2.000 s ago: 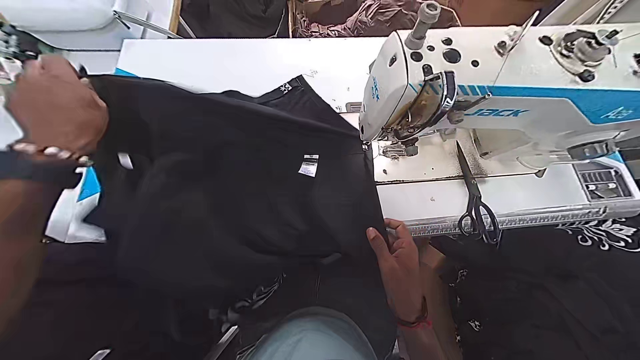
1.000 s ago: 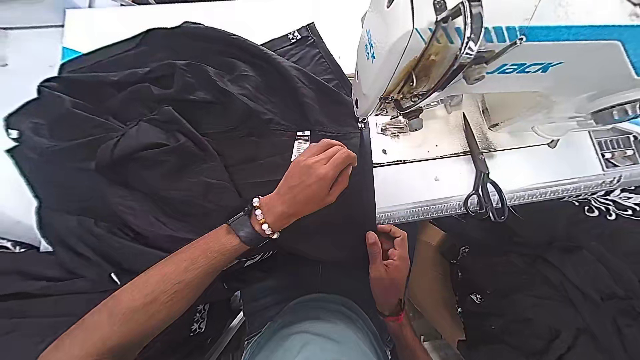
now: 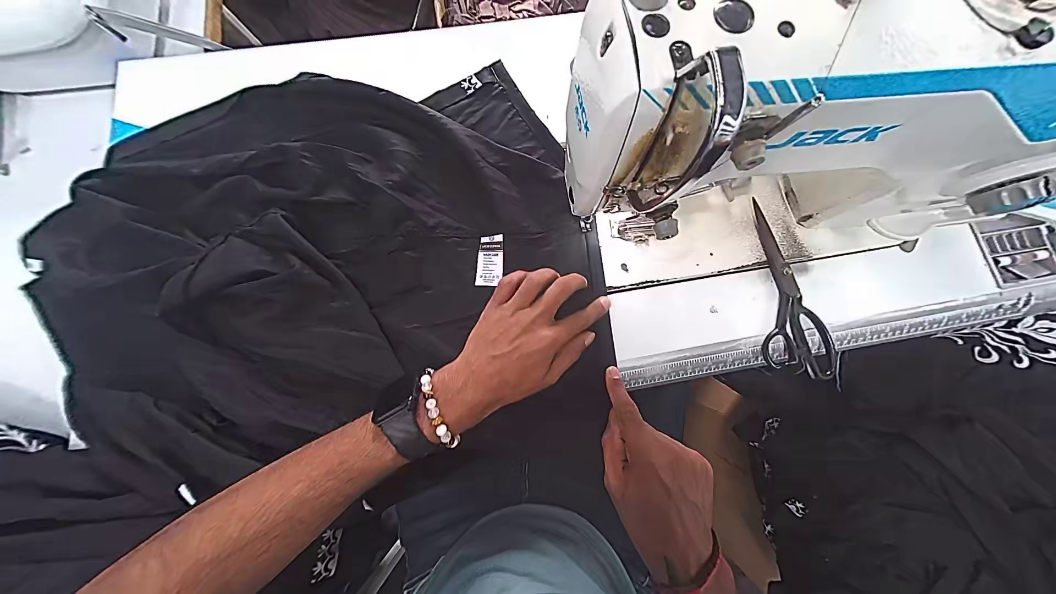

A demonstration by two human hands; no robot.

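Black fabric (image 3: pixel 272 247) lies spread over the white sewing table, its right edge running under the presser foot (image 3: pixel 586 221) of a Jack sewing machine (image 3: pixel 825 107). My left hand (image 3: pixel 528 338), with a watch and a beaded bracelet at the wrist, rests flat on the fabric, fingers spread near that edge. A white care label (image 3: pixel 489 261) lies just above it. My right hand (image 3: pixel 656 470) is at the fabric's edge by the table front, thumb up; its fingers are partly hidden, so its hold is unclear.
Black-handled scissors (image 3: pixel 794 305) lie on the machine bed, handles over the measuring tape (image 3: pixel 899 330) along the front edge. More black fabric with white patterns (image 3: pixel 891 478) hangs at lower right, beside brown cardboard (image 3: pixel 726 478). Another white machine part (image 3: pixel 41 25) stands at upper left.
My left hand has come from the far left onto the fabric beside the label, then slid a little toward the edge, uncovering the label. My right hand stays near the fabric's edge.
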